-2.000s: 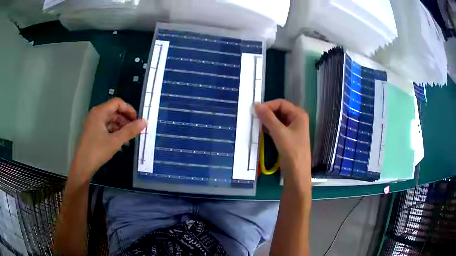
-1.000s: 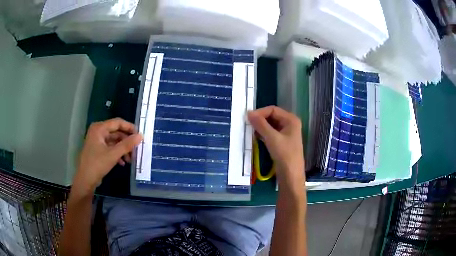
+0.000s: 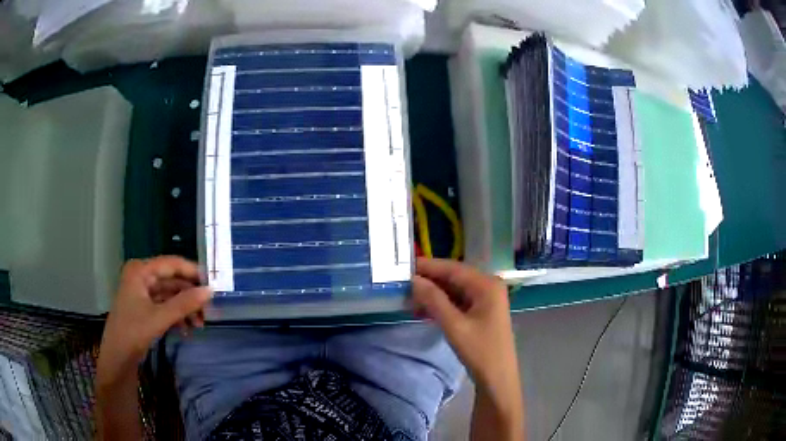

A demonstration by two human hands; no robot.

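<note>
The dark blue solar cell string (image 3: 297, 164) lies flat in front of me, with a white insulating strip down each long side. A clear sheet (image 3: 302, 305) shows as a pale margin around it. My left hand (image 3: 164, 301) pinches the stack's left edge at the near left corner, thumb on top. My right hand (image 3: 457, 301) pinches the right edge at the near right corner. The fingertips under the edge are hidden. Any layers below the cells cannot be told apart.
Yellow-handled scissors (image 3: 441, 222) lie just right of the work. A fanned cell stack (image 3: 586, 164) sits on a green sheet (image 3: 668, 181) at right. A pale plate pile (image 3: 65, 198) stands at left. White sheet piles (image 3: 319, 19) line the far side. Scraps dot the mat.
Both hands have slid along the long edges towards me, from about mid-length to the near corners. The camera view has shifted, and the cell string now appears straighter in it.
</note>
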